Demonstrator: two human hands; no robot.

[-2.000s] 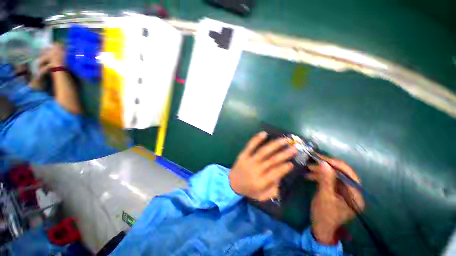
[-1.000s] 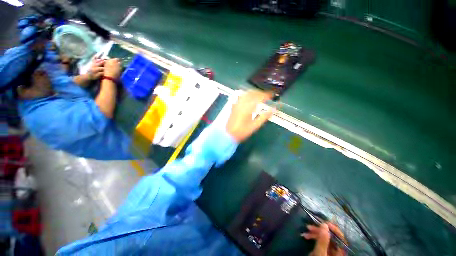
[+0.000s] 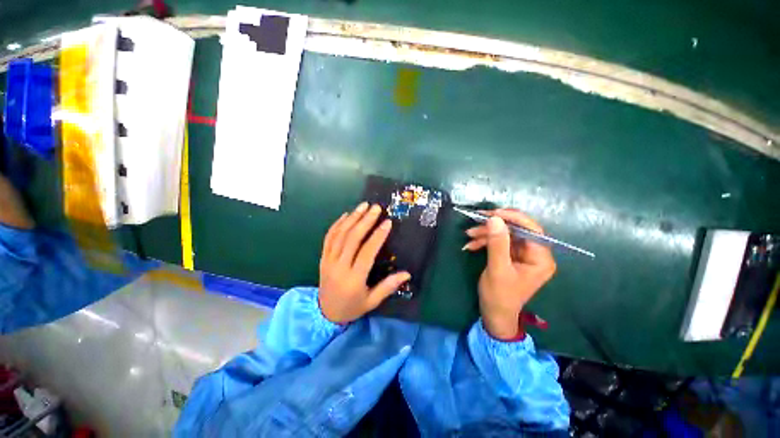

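A black phone assembly [image 3: 419, 239] lies on the green mat in front of me, its mainboard [image 3: 415, 204] exposed at the upper end. My left hand [image 3: 355, 265] rests over the phone's left side, fingers spread on its edge and thumb on its lower part. My right hand [image 3: 516, 265] holds silvery tweezers [image 3: 530, 233], their tip just right of the mainboard. I cannot tell whether the tip touches anything. A white release liner sheet [image 3: 252, 128] with one black stepped sticker [image 3: 266, 33] at its top lies to the upper left.
At left are a thick white sticker sheet stack [image 3: 158, 128], amber tape [image 3: 81, 128] and a blue bin [image 3: 32, 107]. Another person's blue sleeve [image 3: 51, 278] is at the left edge. A white pad [image 3: 717, 287] with a black unit [image 3: 753, 282] lies at right. A whitish strip [image 3: 513, 62] crosses behind.
My left hand has come back from the whitish strip to the phone. My right hand still holds the tweezers, now beside the mainboard. The view has turned, and the other phone beyond the strip is out of view.
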